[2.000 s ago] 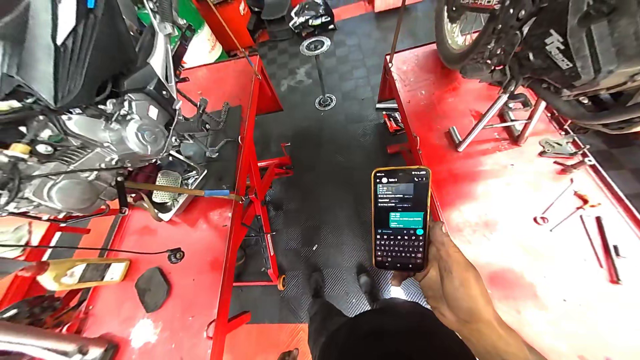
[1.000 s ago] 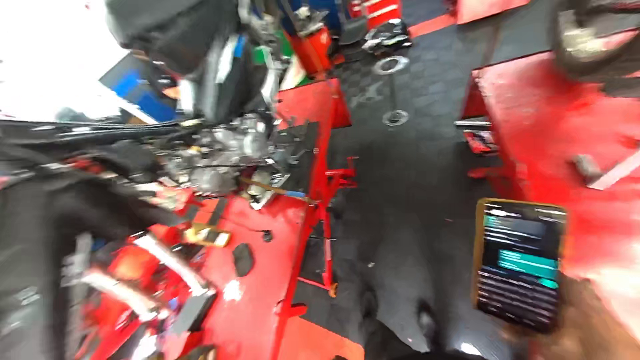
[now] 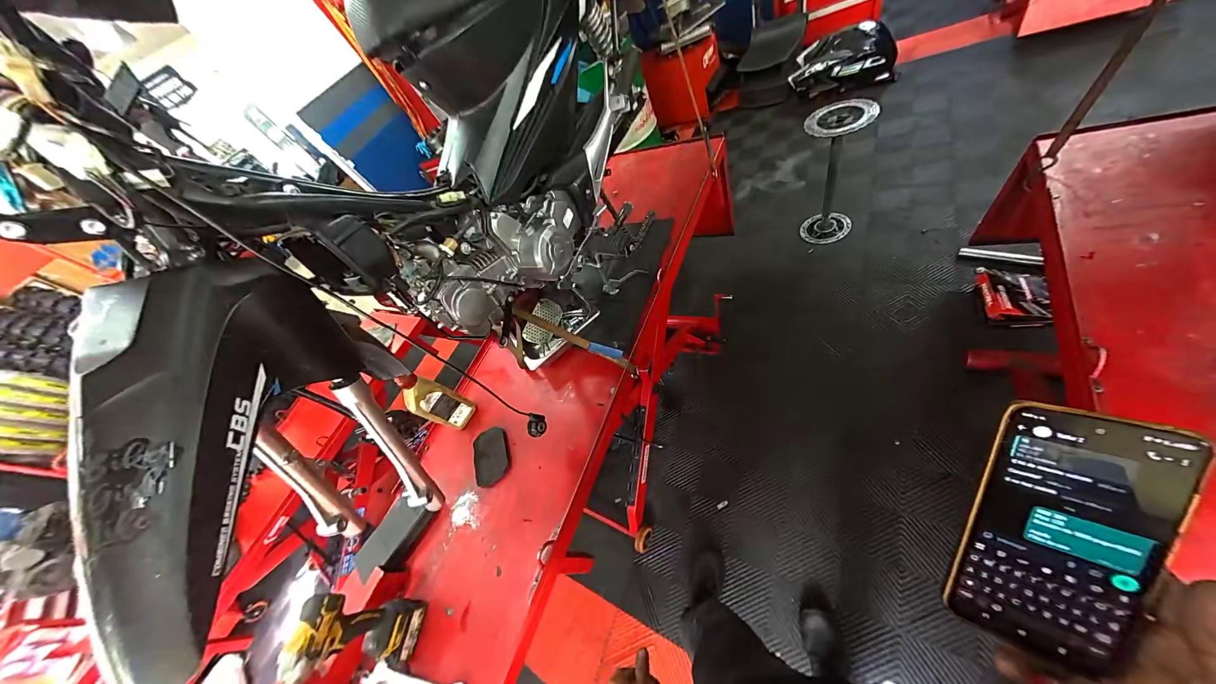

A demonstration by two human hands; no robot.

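Observation:
At the lower right, my right hand (image 3: pixel 1173 632) holds a smartphone (image 3: pixel 1073 541) in a yellowish case, its lit screen showing a chat and a keyboard. Only the fingertips of my left hand (image 3: pixel 635 669) show at the bottom edge, left of my legs; whether it holds anything is hidden. A partly stripped motorcycle with an exposed engine (image 3: pixel 489 275) stands on a red lift table (image 3: pixel 532 494) to the left. On that table lie a black rubber-like pad (image 3: pixel 491 457), a yellow bottle (image 3: pixel 440 404) and a yellow-black cordless power tool (image 3: pixel 351 632).
A second red lift table (image 3: pixel 1140 237) stands at the right. Between the tables, on the dark tiled floor, lies an axle with two discs (image 3: pixel 841 116). A black motorcycle tank or cover (image 3: pixel 845 59) sits farther back. A red jack or stand (image 3: pixel 646 456) is beside the left table.
The view has swung left, bringing the motorcycle's front end into sight. The phone stays in my right hand. Fingertips of my left hand show at the bottom edge.

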